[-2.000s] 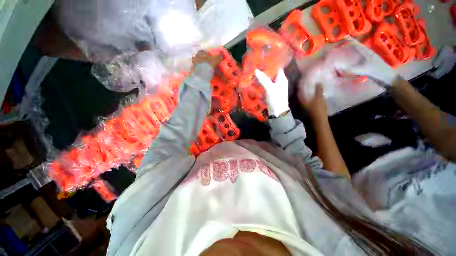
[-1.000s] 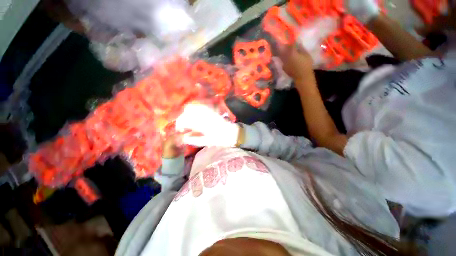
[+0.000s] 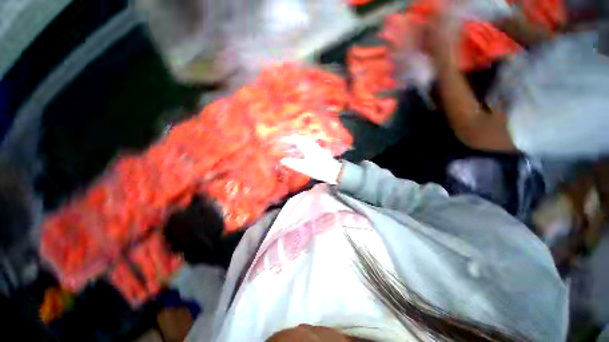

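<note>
The picture is blurred. My right hand (image 3: 311, 160), in a white glove, lies at the near right part of a long band of orange parts (image 3: 160, 167). Its fingers look apart against the orange surface, and no part shows lifted in it. The parts overlap under shiny film, running from lower left to upper middle. A few more orange parts (image 3: 371, 83) stand a little apart at the band's right end. My left hand cannot be made out; a dark blurred shape (image 3: 195, 228) and a pale grey patch lie at the band's near side.
Clear bags and a pale sheet (image 3: 267, 33) lie at the far side. At the right, a neighbour's arm (image 3: 467, 113) reaches toward more orange parts (image 3: 487, 45). A yellow-orange object (image 3: 53, 304) is at the lower left. A pale curved rail (image 3: 73, 80) runs at upper left.
My right hand has moved right from the band's near middle, its fingers now apart. My left hand is no longer distinguishable. The view has shifted, and the band looks wider near its right end.
</note>
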